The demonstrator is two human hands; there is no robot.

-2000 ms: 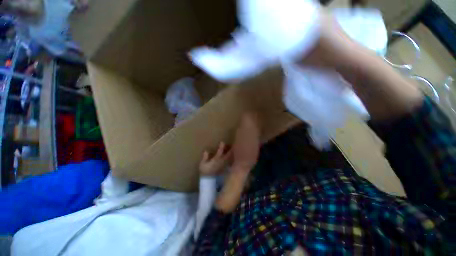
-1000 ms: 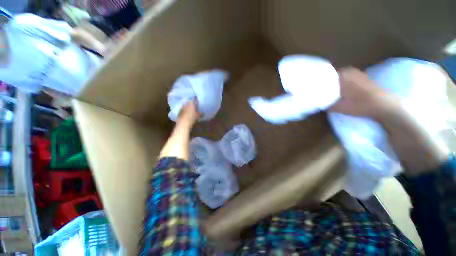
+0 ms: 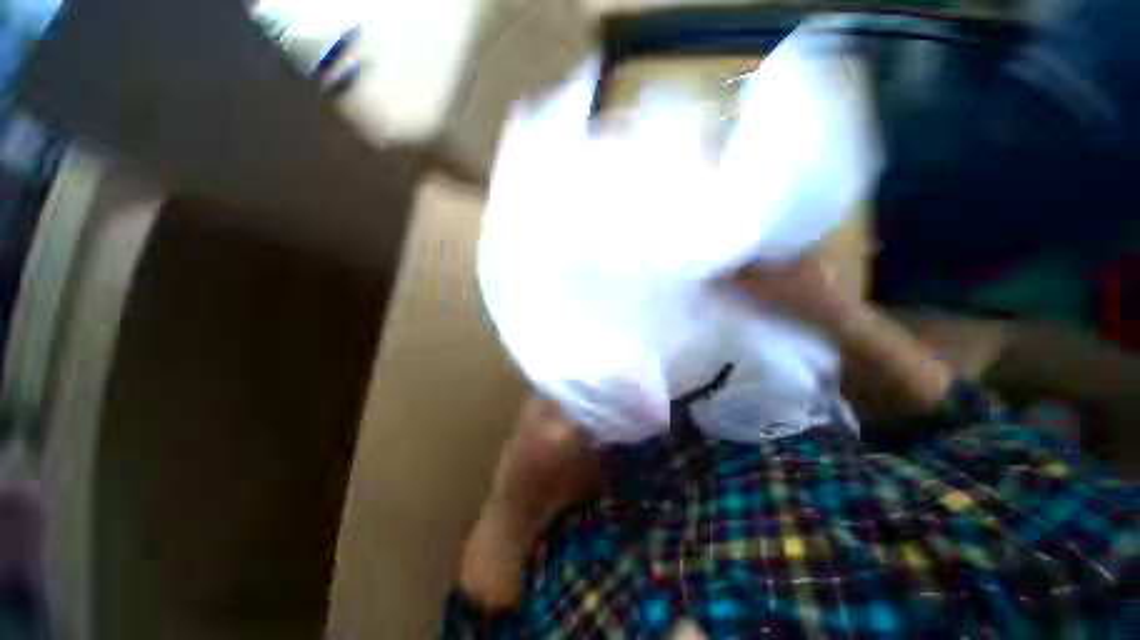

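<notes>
A bundle of soft white bags [image 3: 625, 250] is bunched up in front of my chest, bright and blurred. My left hand [image 3: 550, 438] is at its lower left edge, partly covered by the white material, and holds it. My right hand [image 3: 788, 294] is at its right side, with the fingers in the folds, and grips it. What is inside the bags cannot be seen. The frame is blurred.
A deep open brown carton [image 3: 225, 425] stands at the left, with its inside dark. A brown flap or board [image 3: 419, 375] lies between it and the bags. Another white bright thing [image 3: 400, 63] is at the top. Dark shapes are at the upper right.
The view has turned away from the open carton, which now shows at the left. My left hand has come out of it. Both hands are now together at the white bags.
</notes>
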